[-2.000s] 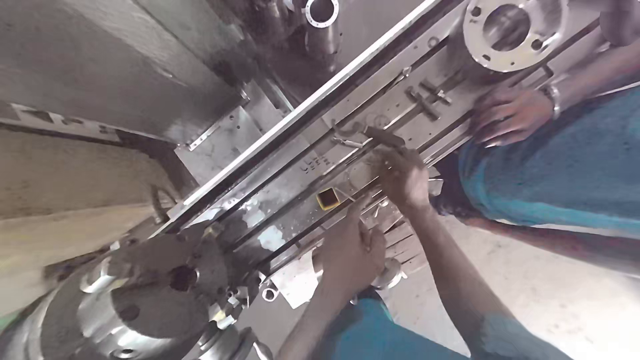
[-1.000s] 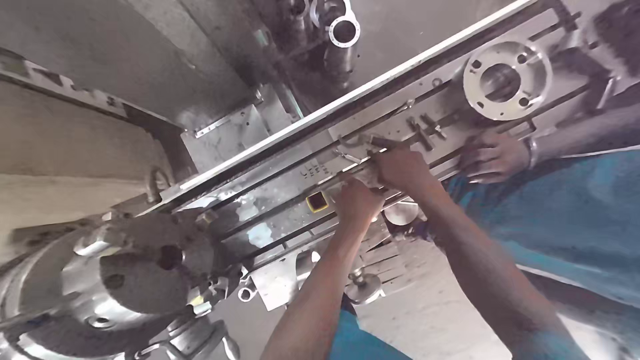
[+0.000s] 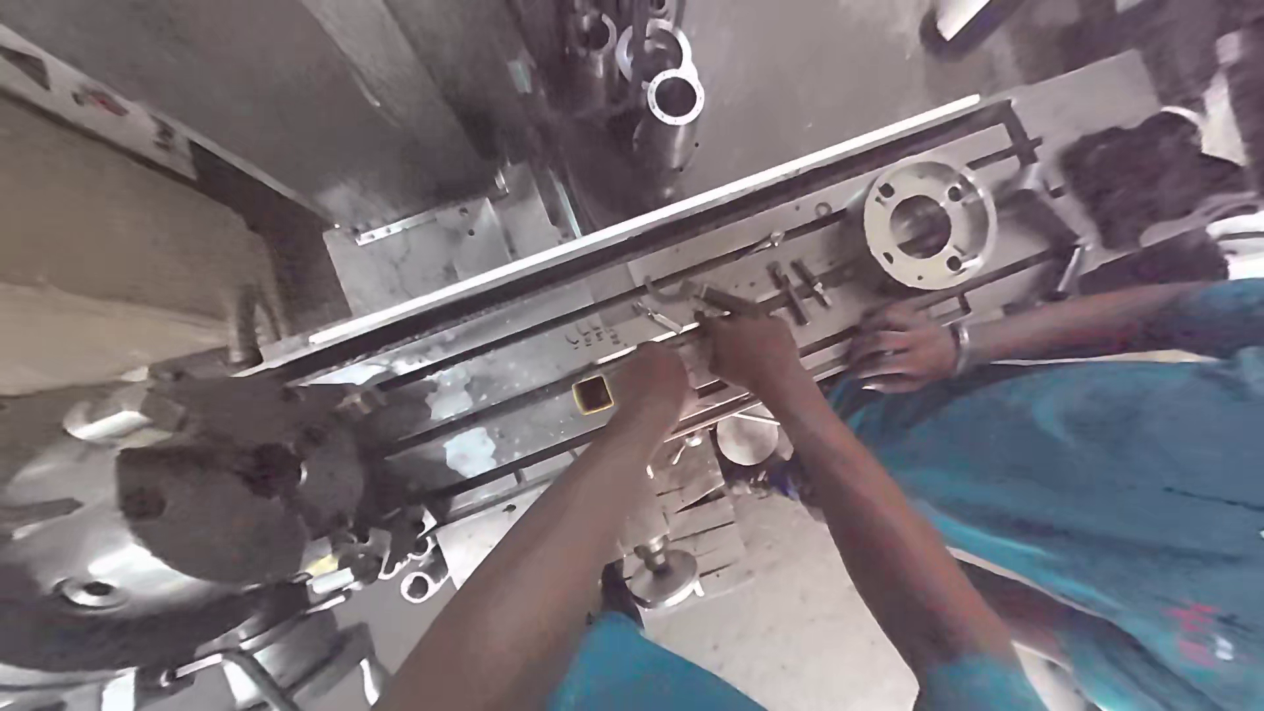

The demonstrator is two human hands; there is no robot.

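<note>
My left hand (image 3: 657, 380) is over the slotted metal machine table (image 3: 523, 405), its fingers turned down and mostly hidden behind the wrist. Just right of it, my right hand (image 3: 746, 346) is closed around one end of a dark tool (image 3: 719, 298), perhaps a handle, whose exact kind I cannot tell. Small metal tools (image 3: 660, 316) lie right beyond my hands. A small dark square piece with a yellow rim (image 3: 593, 394) lies left of my left hand. Whether my left hand holds anything cannot be seen.
A co-worker's hand (image 3: 904, 348) rests at the table's near edge on the right. Beyond it sits a flanged metal ring (image 3: 929, 225). Metal clamping pieces (image 3: 798, 286) lie between. A large machine head (image 3: 178, 513) stands at the left; a round handwheel (image 3: 664, 578) is below the table.
My left hand has come down closer to the table and my right hand. My right hand stays by the dark tool. The view has shifted.
</note>
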